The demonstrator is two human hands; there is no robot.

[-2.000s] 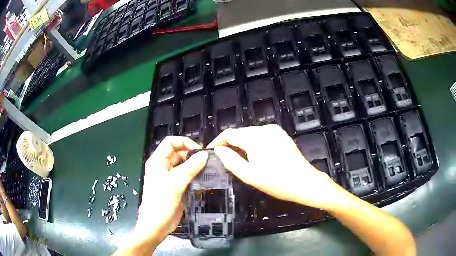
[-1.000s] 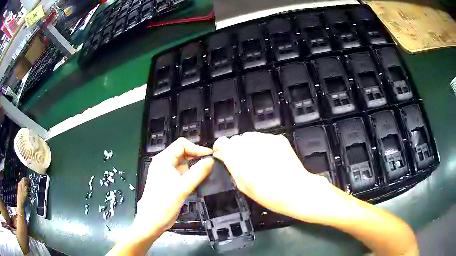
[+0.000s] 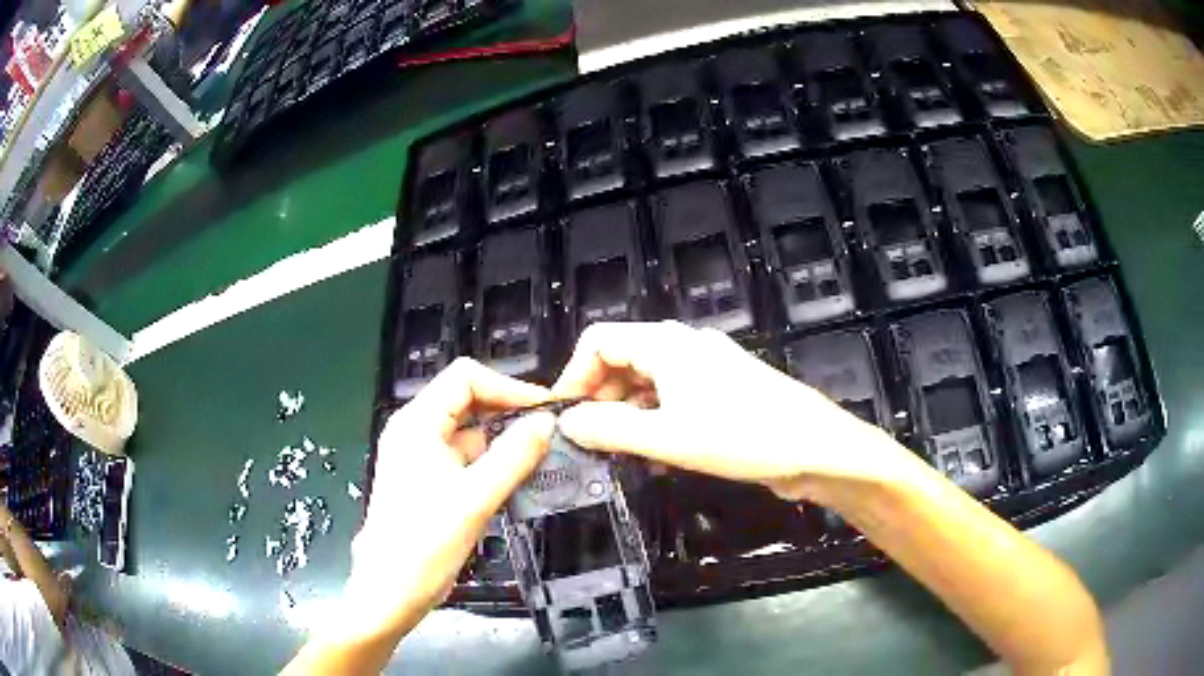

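Note:
A black plastic housing (image 3: 581, 548) is held over the front edge of the black tray, its top end up between my hands. Its large window and two small square openings face me. My left hand (image 3: 442, 495) grips its top left side with thumb and fingers. My right hand (image 3: 687, 403) has its thumb and fingertips at the top edge, touching the left fingertips. Whether a small part is pinched there is hidden. The blister tray (image 3: 779, 337) holds rows of similar housings. Small loose parts (image 3: 293, 508) lie scattered on the green surface left of the tray.
A cream ribbed round object (image 3: 87, 392) and a dark phone (image 3: 115, 515) lie at left, near another person's arm (image 3: 29, 555). A second tray (image 3: 343, 60) and a red strip (image 3: 489, 52) lie behind. A tan sheet (image 3: 1103, 73) is at far right.
The housing's upper face has turned more into view, showing its round grille, and its lower end has shifted slightly left. The right hand's fingers have changed pose at the top edge.

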